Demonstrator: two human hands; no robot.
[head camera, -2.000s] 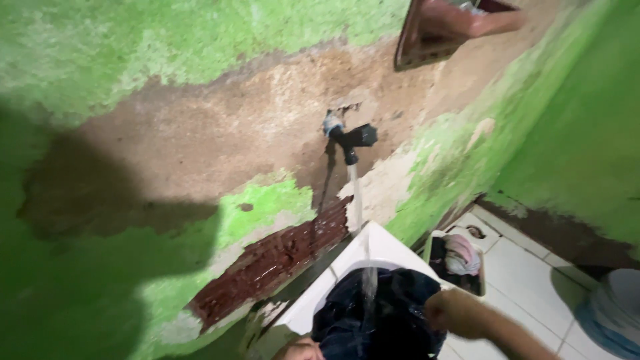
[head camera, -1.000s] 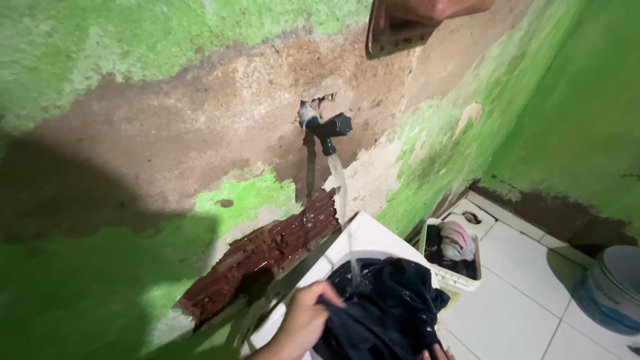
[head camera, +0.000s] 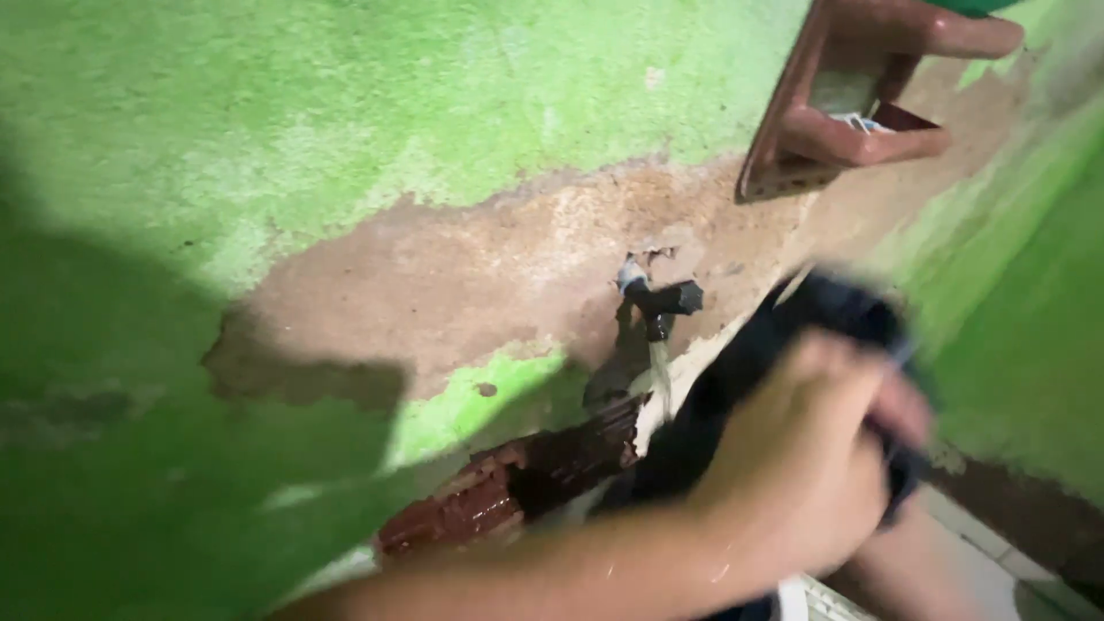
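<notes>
Dark wet cloth (head camera: 733, 379) hangs from my left hand (head camera: 802, 431), which is closed on a bunched part of it, raised at the lower right and blurred. Behind it, my right hand (head camera: 906, 414) shows only in part, against the same bunch; its fingers are mostly hidden. Left of the cloth, a black plastic tap (head camera: 668, 298) sticks out of the wall with water (head camera: 660, 371) running from it. My left forearm and the cloth cover most of the basin below.
A brown wall-mounted holder (head camera: 828, 134) with small items in it juts out at the upper right. The green wall (head camera: 431, 103) has peeling paint and bare plaster around the tap. White floor tiles (head camera: 957, 535) and a pale container's rim (head camera: 815, 595) show at the lower right.
The dark cloth, down in the basin under the running water one second ago, has been lifted up to the right of the tap. Both hands have risen with it.
</notes>
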